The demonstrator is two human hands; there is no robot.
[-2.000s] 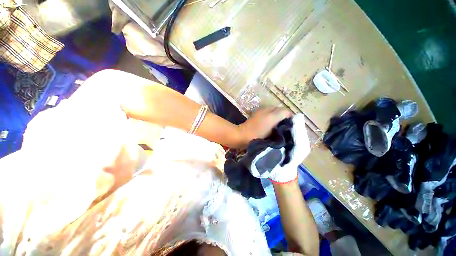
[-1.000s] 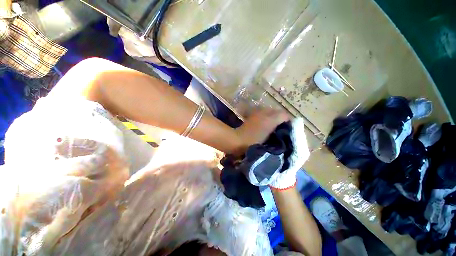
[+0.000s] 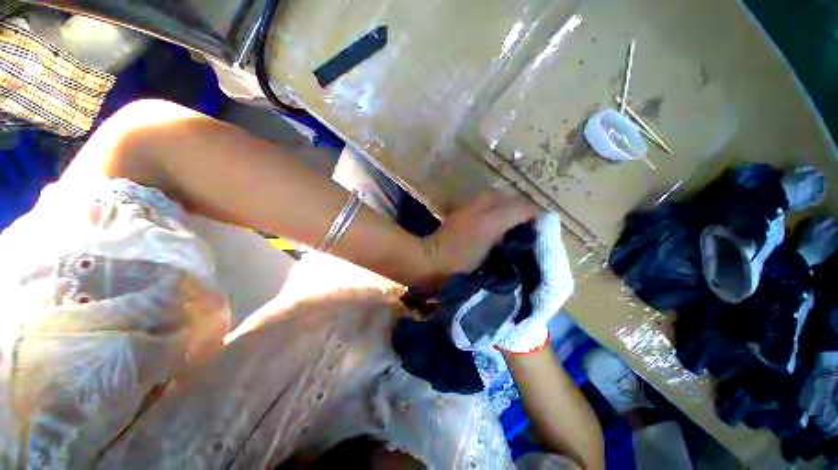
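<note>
A glossy black lobed piece (image 3: 437,360) with a grey-white rimmed oval opening is held above my lap, at the near edge of the bench. The oval faces the camera. My right hand (image 3: 549,285), in a white knitted glove with an orange-red cuff, wraps the piece's right side. My left hand (image 3: 478,231), bare and slightly blurred, is on its upper side. The left fingertips are hidden behind the piece and the glove. Similar black and silver-grey pieces (image 3: 730,263) lie in a pile on the bench at right.
The brown bench (image 3: 441,83) holds a white cup (image 3: 614,135) with thin sticks on and beside it, a dark flat bar (image 3: 351,57) and long thin rods (image 3: 542,199) near the edge. A black cable (image 3: 265,64) crosses upper left. Blue crates and checked cloth (image 3: 50,78) are at left.
Both hands keep hold of the black piece, which has shifted slightly down and left in view. The view has turned, so the cup and pile sit further right.
</note>
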